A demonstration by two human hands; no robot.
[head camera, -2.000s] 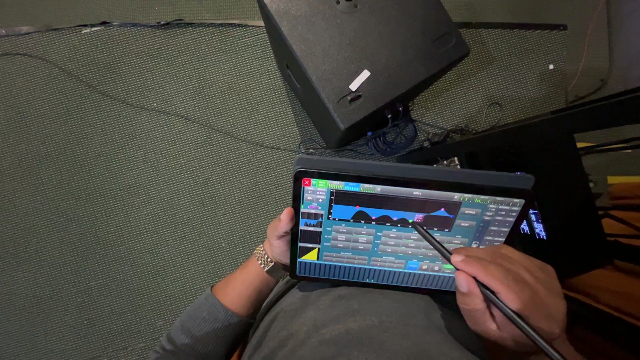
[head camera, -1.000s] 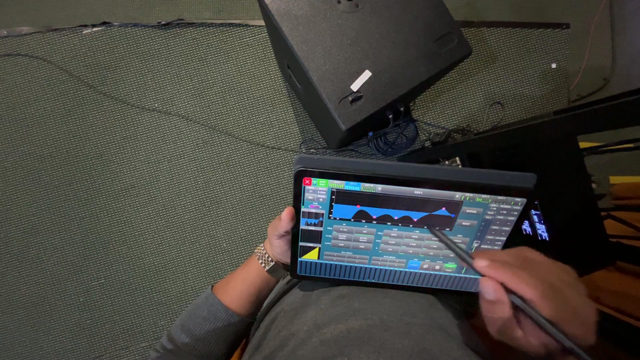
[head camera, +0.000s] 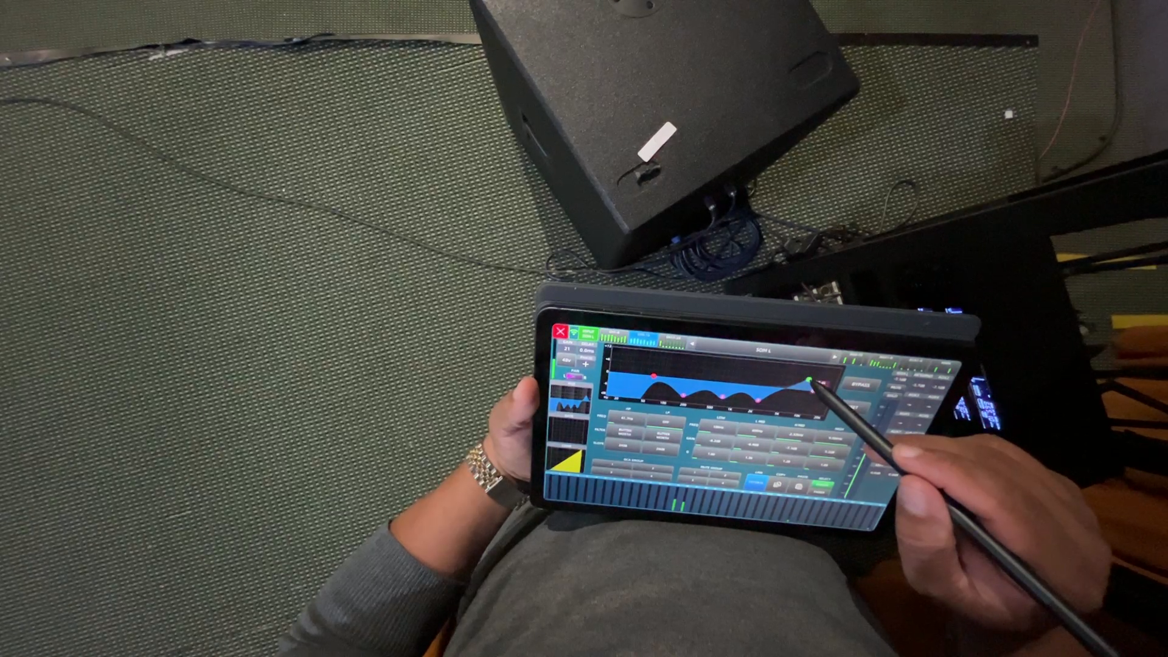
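Observation:
A tablet (head camera: 730, 429) lies tilted against my body, its screen lit with an equalizer curve, blue fill and rows of grey buttons. My left hand (head camera: 513, 429) grips its left edge; the fingers behind it are hidden, and a metal-link wristwatch (head camera: 488, 474) is on that wrist. Between the thumb and fingers of my right hand (head camera: 995, 520) is a black stylus (head camera: 967, 525). Its tip is at the green point near the right end of the curve; whether it touches the glass I cannot tell.
A black loudspeaker cabinet (head camera: 675, 100) stands on the green woven floor covering (head camera: 274, 319) beyond the tablet. Coiled dark cable (head camera: 721, 246) lies beside it, and a thin cable runs left. Black equipment (head camera: 985, 246) with lit displays is at the right.
The stylus tip has moved, first right and down off the low part of the curve, then up to the right-hand point. That point is now green. My left hand still holds the tablet.

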